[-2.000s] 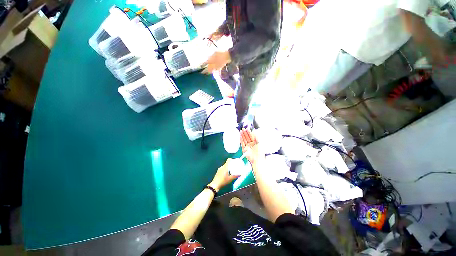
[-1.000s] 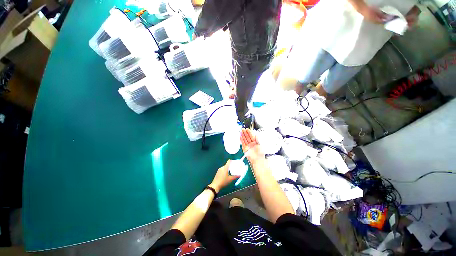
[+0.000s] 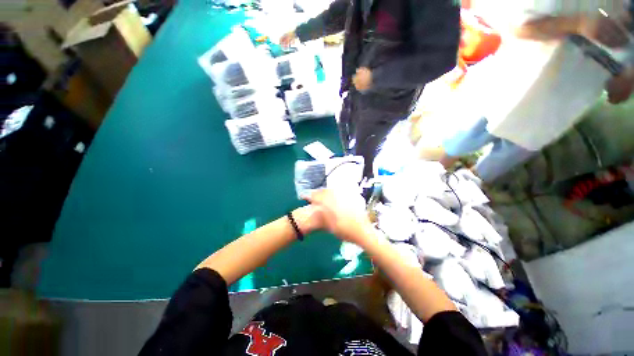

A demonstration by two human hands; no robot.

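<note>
My left hand (image 3: 316, 218), with a dark bracelet at the wrist, and my right hand (image 3: 342, 214) overlap above the green table's near right part. Both are blurred, and I cannot tell whether they hold anything. Just beyond them lies a white wrapped appliance (image 3: 311, 178) with a dark ribbed area and a black cord. A small flat white square (image 3: 318, 151) lies behind it. A white object, possibly the squeeze bottle (image 3: 350, 252), lies by the table's near edge, below my right hand.
Several wrapped appliances (image 3: 258, 133) stand in rows on the green table (image 3: 160, 208). White bagged, corded items (image 3: 438, 240) are piled at the right. A person in dark clothes (image 3: 400, 62) stands across the table; another person in white (image 3: 542, 97) is farther right. An open carton (image 3: 128, 35) is at upper left.
My hands have come together, moving up towards the appliance. My left hand has left the small white object near the edge. The view has shifted, and the person in dark clothes has changed posture.
</note>
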